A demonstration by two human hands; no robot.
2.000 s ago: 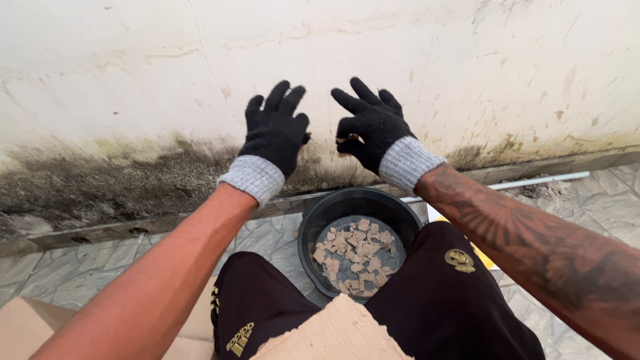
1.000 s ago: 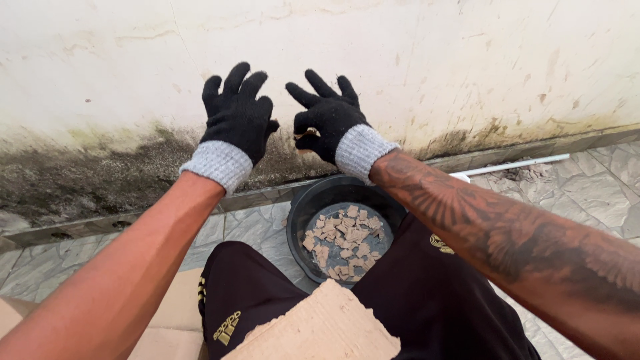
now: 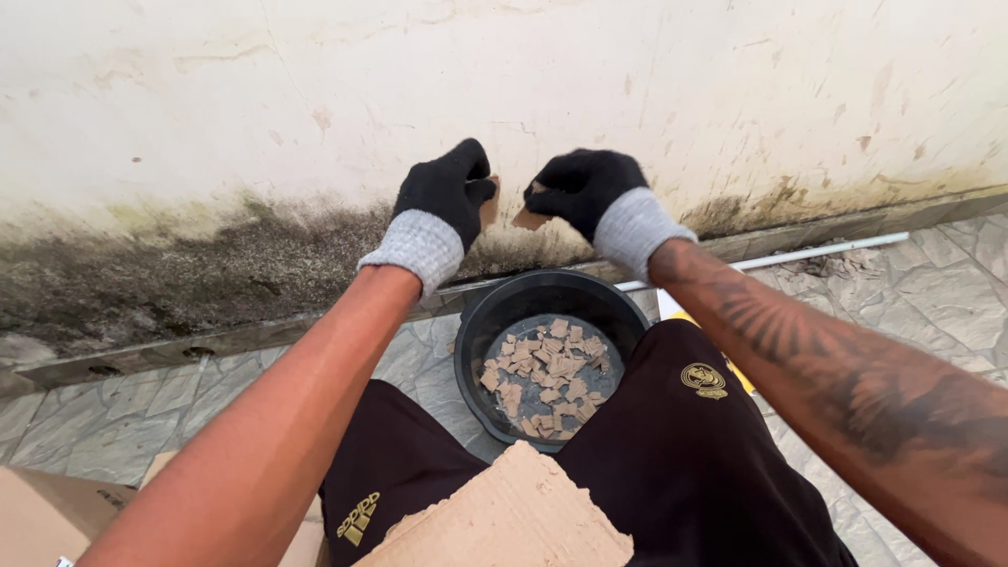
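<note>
My left hand, in a black glove with a grey cuff, pinches a small piece of brown cardboard above the basin. Level with it, my right hand, gloved the same way, grips another cardboard piece. A narrow gap lies between the two pieces. Below them a round black plastic basin stands on the floor, with several torn cardboard bits scattered over its bottom. A larger torn cardboard sheet rests across my lap.
A stained, mouldy wall rises in front. A white pipe lies on the stone-patterned tile floor along its base, at the right. Cardboard boxes are at the lower left. A yellow and white item lies partly hidden behind my right knee.
Both hands have gone from spread fingers to closed pinches, and cardboard pieces now show plainly between their fingertips.
</note>
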